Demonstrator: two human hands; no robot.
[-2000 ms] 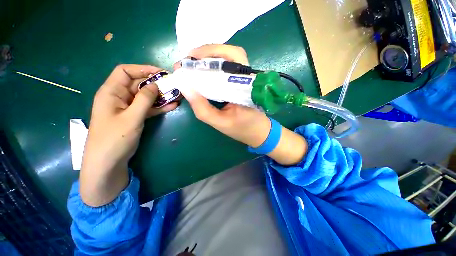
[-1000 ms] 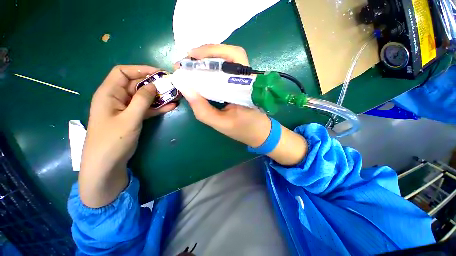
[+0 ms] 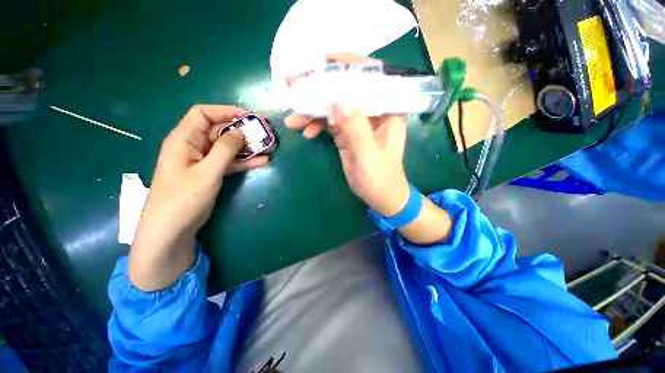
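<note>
My left hand (image 3: 193, 171) holds a small rounded rectangular device housing (image 3: 255, 135) between thumb and fingers, with its white and dark inside facing up. My right hand (image 3: 372, 149) holds a fat white glue syringe (image 3: 372, 93), blurred, lying roughly level with its tip end to the left. The syringe is apart from the housing, up and to its right. A green adapter head (image 3: 447, 89) sits on the syringe's rear end, with a clear air hose (image 3: 498, 131) and a black cable hanging from it. The syringe's very tip cannot be made out.
White paper (image 3: 313, 33) lies beyond the syringe. A cardboard sheet (image 3: 467, 73) lies beside the black dispenser (image 3: 572, 76) with its gauge. A thin stick (image 3: 95, 122) and a white scrap (image 3: 133, 207) lie at left. A dark crate (image 3: 36, 291) is at far left. A blue sleeve (image 3: 627, 160) shows at right.
My right hand has drawn the syringe away from the housing, up and to the right, and turned it more level. The whole view has shifted slightly. The left hand still holds the housing.
</note>
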